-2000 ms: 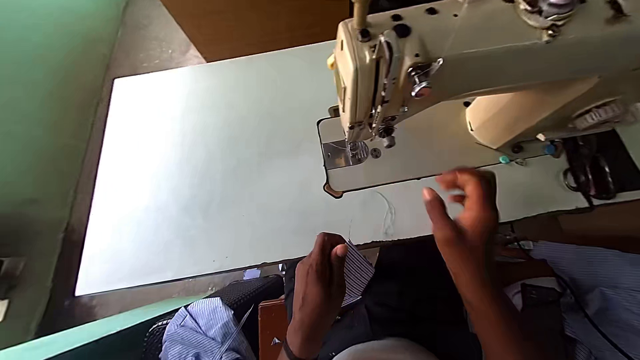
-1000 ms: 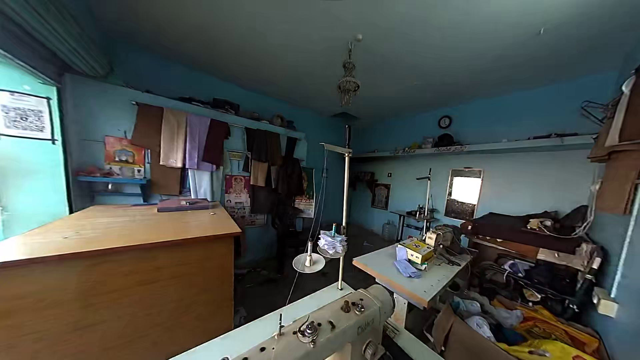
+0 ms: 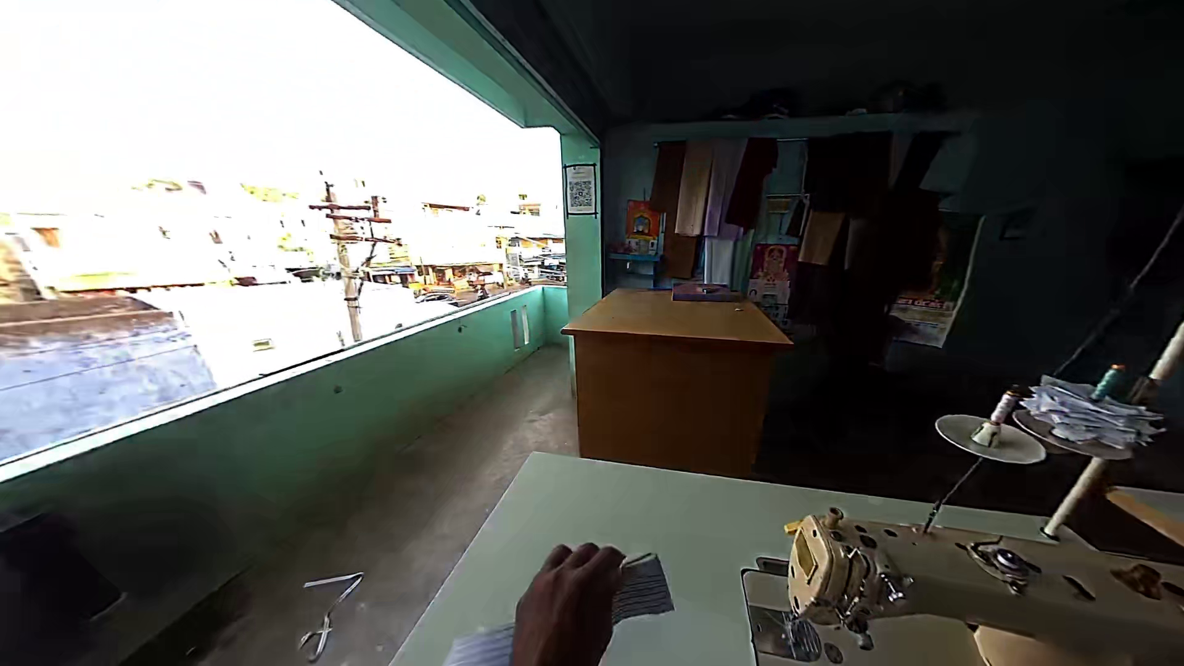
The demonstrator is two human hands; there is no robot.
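My left hand [image 3: 569,601] is over the pale table [image 3: 573,499], left of the industrial sewing machine [image 3: 980,573], with its fingers closed on a small piece of striped grey cloth [image 3: 645,587]. Light striped fabric [image 3: 483,647] shows on the other side of the wrist, at the bottom edge; whether it joins the small piece is hidden. The machine's presser foot [image 3: 800,638] stands to the right of the hand, apart from it. My right hand is out of view.
Behind the table stands a wooden counter [image 3: 671,398]. Thread cones [image 3: 997,416] and a stack of paper or cloth scraps [image 3: 1091,410] rest on the thread stand. A green balcony wall [image 3: 370,398] runs along the left, with a bent metal hanger-like piece [image 3: 324,620] on the floor.
The view has swung widely, down to the machine, up across the room, then left. The striped cloth, in my left hand near the table's front edge two seconds ago, is now over the tabletop.
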